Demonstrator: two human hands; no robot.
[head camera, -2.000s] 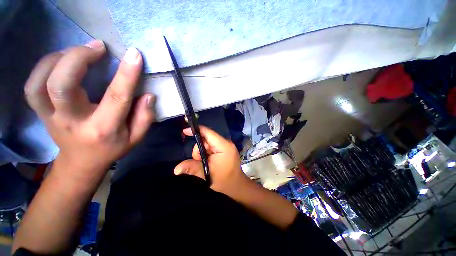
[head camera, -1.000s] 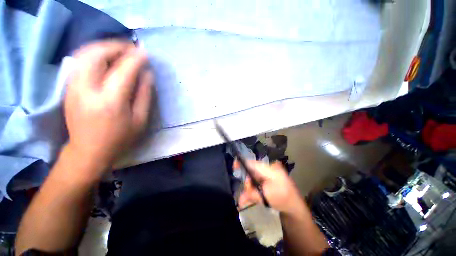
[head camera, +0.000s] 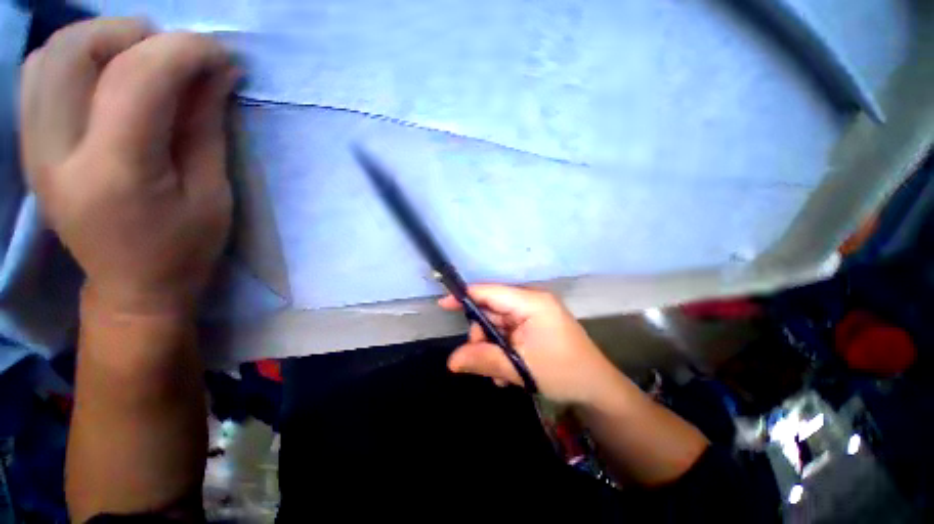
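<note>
Light blue-grey fabric (head camera: 410, 215) covers the table, with a dark curved line or cut edge across it. My left hand (head camera: 133, 174), slightly blurred, is closed on the fabric near the left end of that line; its fingertips are partly hidden. My right hand (head camera: 533, 343) holds the black shears (head camera: 408, 223) by the handles at the table's front edge. The blades look closed, point up and left, and are over the fabric. Whether they touch it I cannot tell.
The pale table edge (head camera: 655, 295) runs across below the fabric. A blurred dark strip (head camera: 799, 51) lies at the upper right. A red item (head camera: 874, 343) and dark and shiny clutter stand beyond the table at the right. My dark clothing is below.
The fabric lies differently, its curved line now slanting down to the right. My left hand has moved left and up. The shears have moved left and up over the fabric since a second ago.
</note>
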